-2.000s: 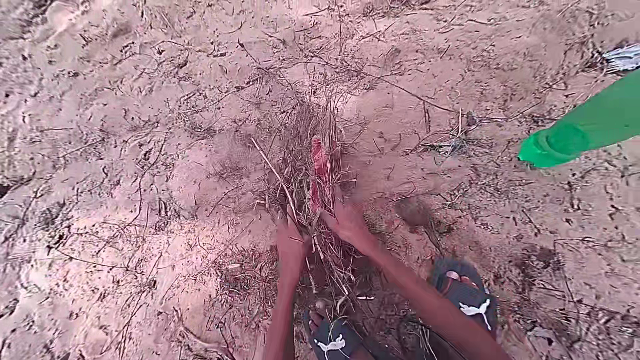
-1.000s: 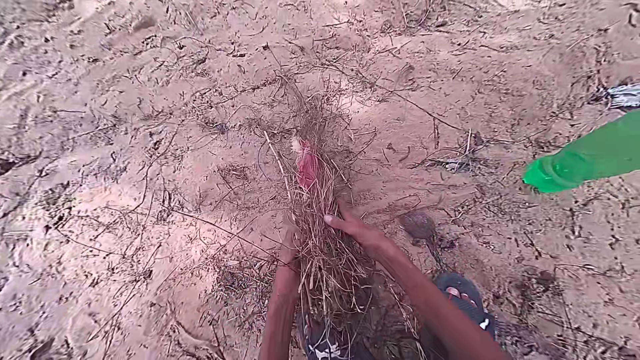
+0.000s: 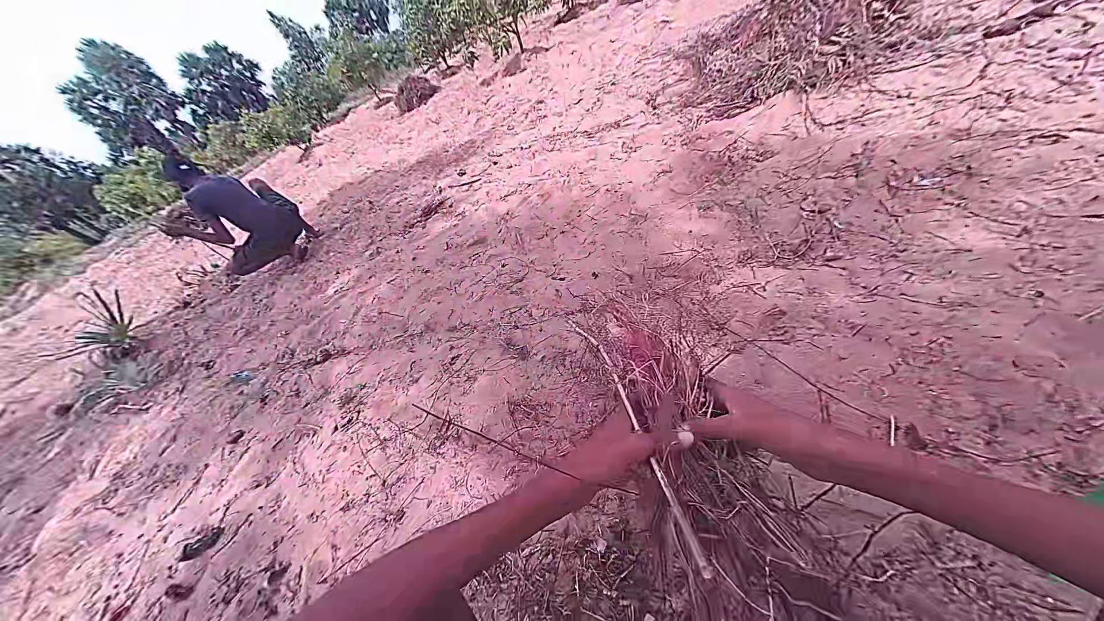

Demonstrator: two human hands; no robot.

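Note:
A loose bundle of dry twigs and grass [image 3: 733, 509] is between my two hands at the lower right of centre. My left hand [image 3: 625, 444] closes on its left side, with a pale stick [image 3: 617, 379] lying across the fingers. From the right, my right hand [image 3: 729, 418] grips the same bundle, and the thumbs nearly meet. Something reddish [image 3: 647, 358] shows among the stems just above my hands. What it is, I cannot tell. The fingers behind the bundle are hidden.
Another person [image 3: 246, 216] crouches at the upper left. A spiky plant [image 3: 108, 323] grows at the left. Brush [image 3: 793, 52] lies at the top right. Trees [image 3: 121, 95] line the far edge. A sliver of something green [image 3: 1091, 543] shows at the right edge.
The view has swung up and tilted, bringing the other person and trees into sight. My right hand has come close to my left hand at the bundle.

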